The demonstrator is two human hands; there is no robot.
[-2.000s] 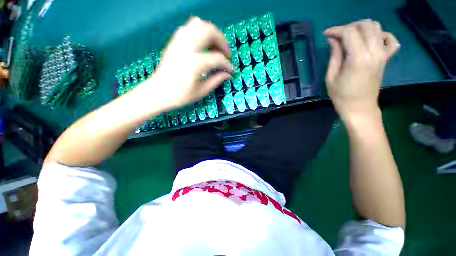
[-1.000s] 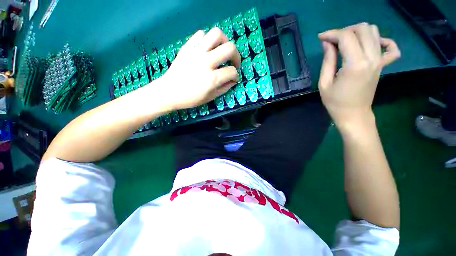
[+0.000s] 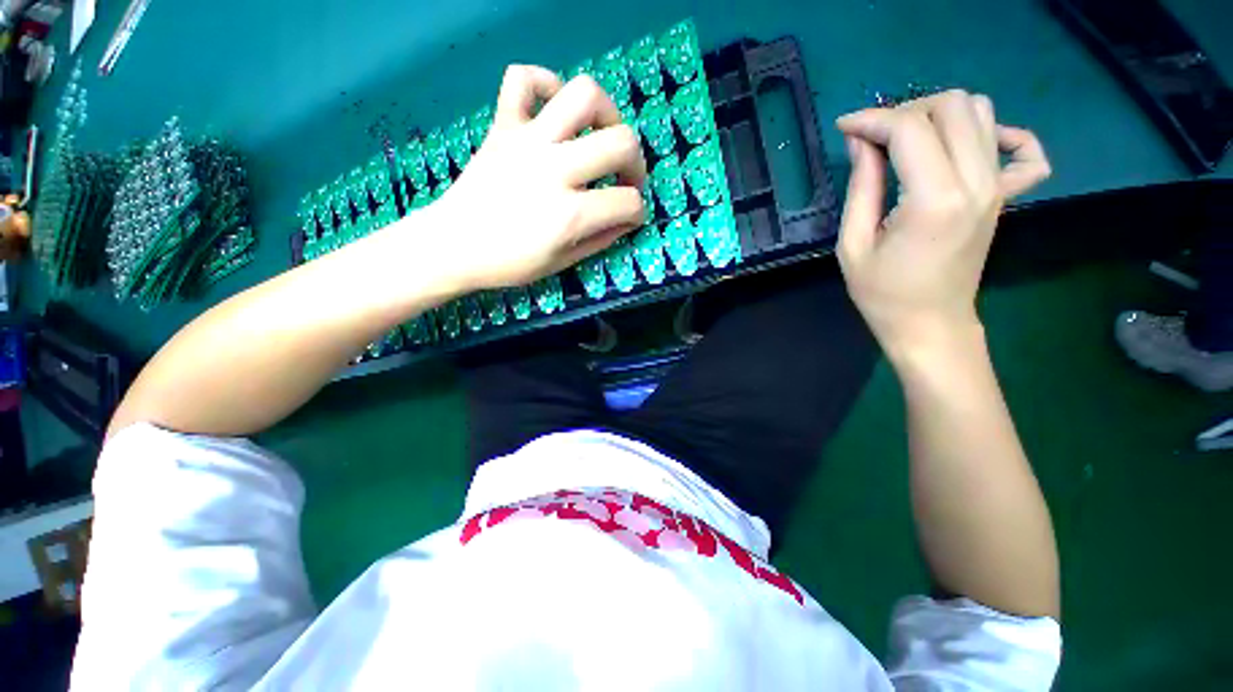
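Green circuit board panels point(image 3: 699, 176) lie in rows in a long black tray point(image 3: 759, 203), whose slotted end shows at the right. My left hand point(image 3: 568, 183) is over the middle of the panels with bent fingers; its thumb and index fingertips are close together, and whether they pinch a component cannot be told. It hides part of the panels. My right hand point(image 3: 933, 189) is raised right of the tray's end, thumb and index tips near each other; no held part can be made out. A small dark component pile point(image 3: 909, 96) shows just beyond the right hand.
Stacked panels point(image 3: 162, 216) stand on the green mat at left. Spare black trays point(image 3: 70, 372) are at the left edge. A long black object point(image 3: 1149, 75) lies at upper right. Small bits are scattered at the tray's far edge. Another person's shoe point(image 3: 1174, 346) shows at right.
The view has shifted, and tray and panels appear further left than at first. My right hand has moved slightly left and down, uncovering the component pile. My left hand stays over the panels, fingers more spread.
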